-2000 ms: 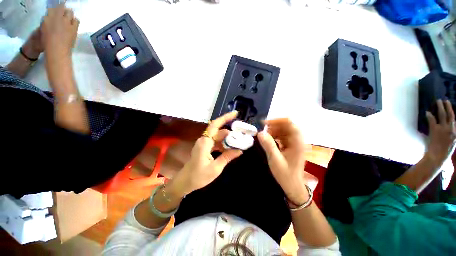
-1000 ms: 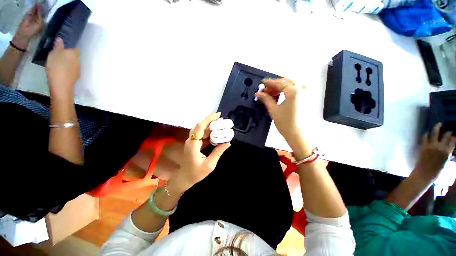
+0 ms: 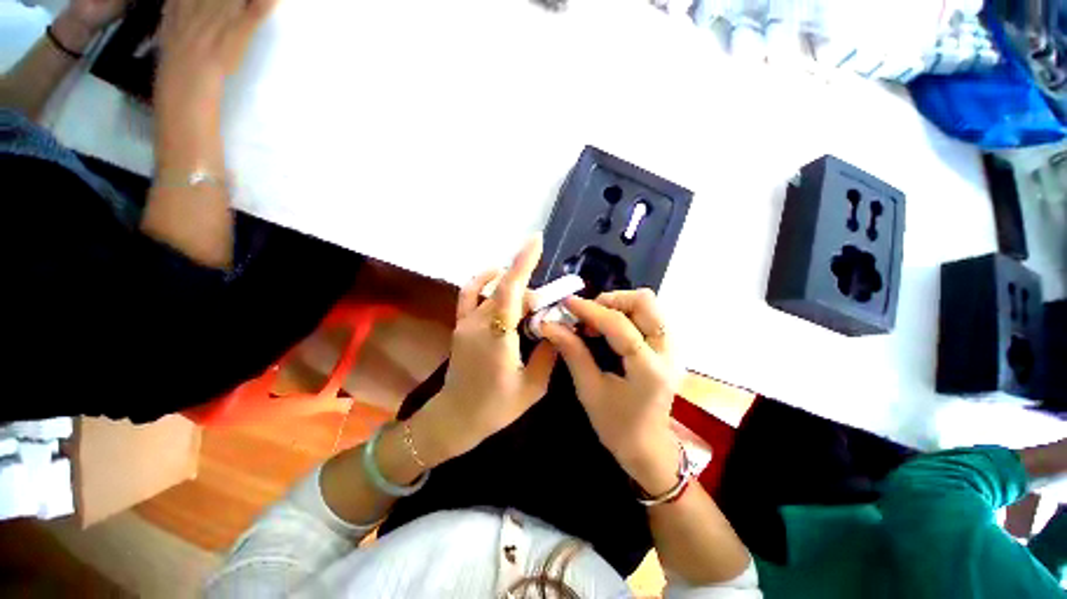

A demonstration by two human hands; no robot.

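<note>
A black box with a foam insert [image 3: 667,211] lies on the table in front of me. One white earbud [image 3: 635,220] sits in its right slot; the left slot is dark. The lobed hole is partly behind my fingers. My left hand [image 3: 497,351] holds the white charging case [image 3: 555,307], lid open, at the box's near edge. My right hand [image 3: 620,374] has its thumb and fingertips at the case; whether it grips an earbud is hidden.
A black box with dark holes [image 3: 837,246] stands to the right, with another black box [image 3: 992,325] beyond it. A blue bag [image 3: 989,108] lies at the far right. A person's arm [image 3: 193,152] is at left, a green sleeve [image 3: 948,515] at right.
An earbud now sits in the right slot. My right hand has moved back from the box to the case. The person at left has moved their box further away.
</note>
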